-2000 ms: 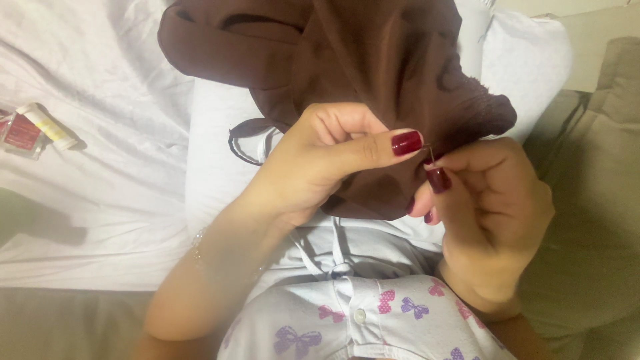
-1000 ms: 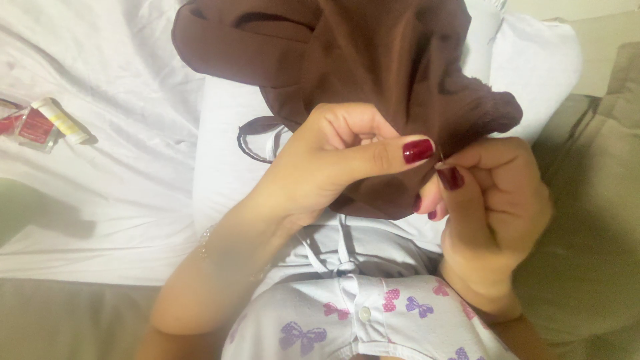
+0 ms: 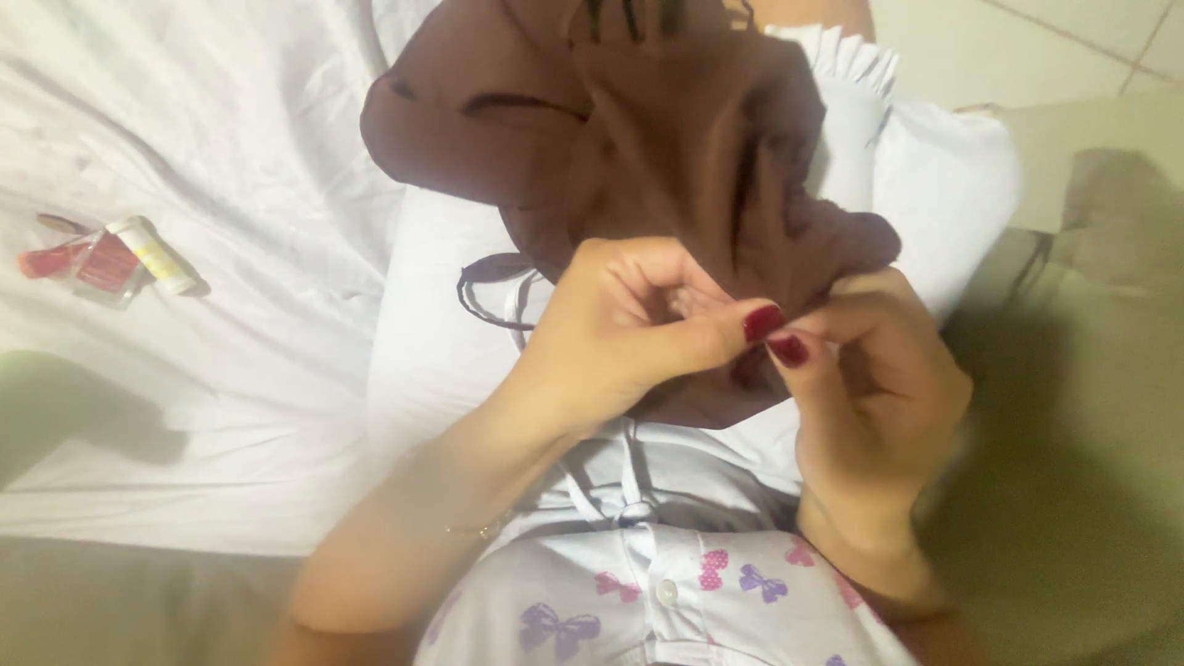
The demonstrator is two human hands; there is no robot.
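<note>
A brown fabric garment [image 3: 666, 139] lies bunched over my lap, with a dark narrow strap or cord [image 3: 481, 296] looping out on its left side. My left hand [image 3: 638, 333] rests over its lower part, thumb pressed toward the fingertips. Close against it, my right hand [image 3: 869, 388] pinches at the garment's lower right edge. The two thumbnails, both dark red, almost touch. Anything small between the fingertips is too hidden to make out now, so what the left fingers hold cannot be told.
On the white sheet [image 3: 277, 388] at the left lie a small clear packet with red contents [image 3: 109, 266] and a white and yellow tube [image 3: 153, 254]. White ruffled fabric [image 3: 846, 65] shows beyond the garment. An olive cushion or cover [image 3: 1064, 444] is at the right.
The thin needle-like thing seen between my fingertips two seconds ago no longer shows. My thumbs have come closer together. The view has shifted somewhat.
</note>
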